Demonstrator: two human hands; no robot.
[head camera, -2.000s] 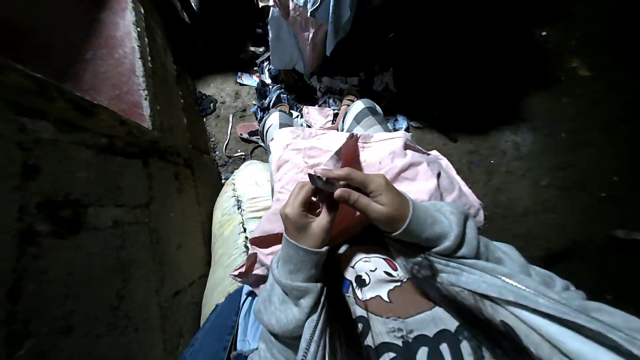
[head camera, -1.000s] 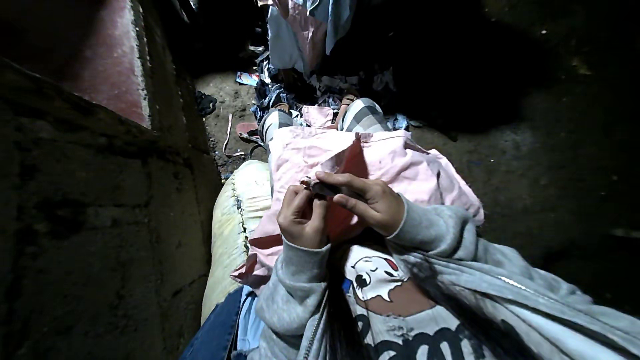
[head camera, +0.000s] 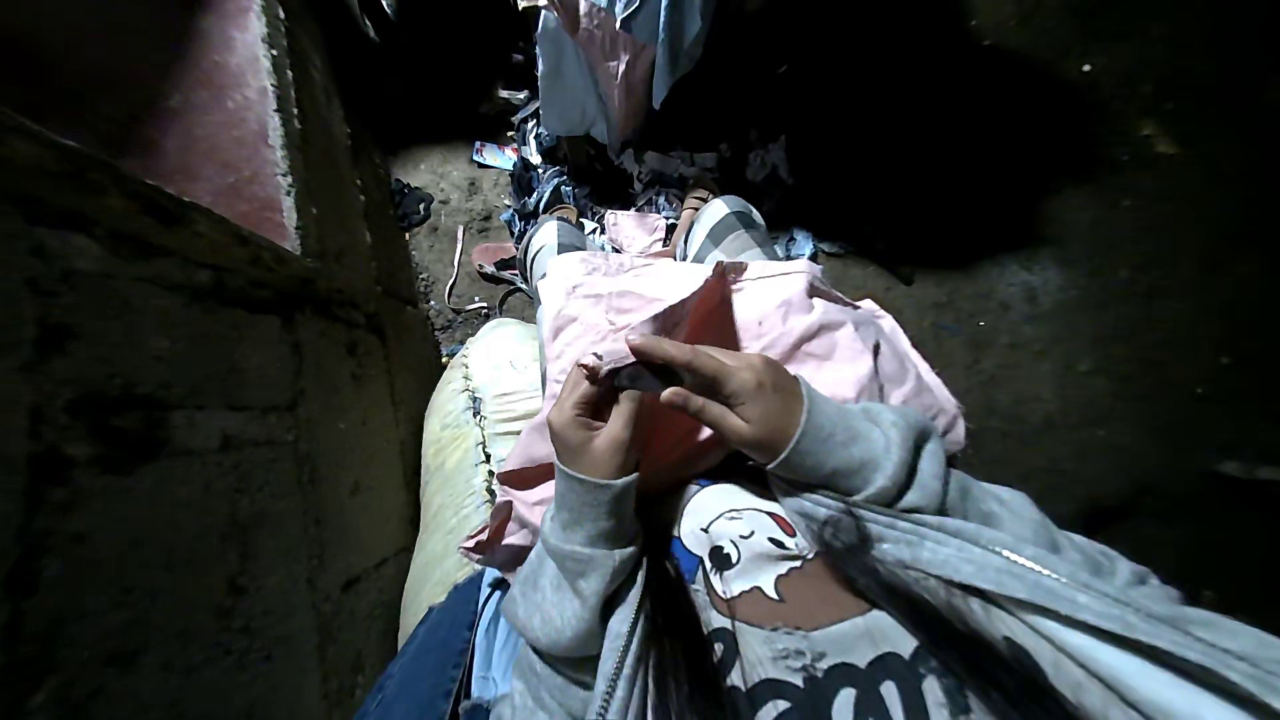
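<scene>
Pink cloth (head camera: 820, 330) lies spread over my lap, with a darker red fold (head camera: 712, 318) rising beside my fingers. My left hand (head camera: 597, 425) pinches a raised bit of the cloth between thumb and curled fingers. Close on its right, my right hand (head camera: 735, 392) has its index finger stretched toward the left fingertips. A small dark object (head camera: 643, 377) lies between the thumb and index finger of my right hand; its kind cannot be made out. The far ends of the fingers partly hide it.
A stuffed pale sack (head camera: 470, 410) lies at my left beside a rough wall (head camera: 200, 450). Cloth scraps (head camera: 632, 230) lie around my feet, and light cloths (head camera: 610, 70) hang beyond them. A sandal (head camera: 495, 258) and a strap (head camera: 458, 270) are on the dirt floor.
The fingers of my right hand have straightened and spread somewhat, and the dark object's angle between my hands has changed. The red fold stands wider than two seconds ago.
</scene>
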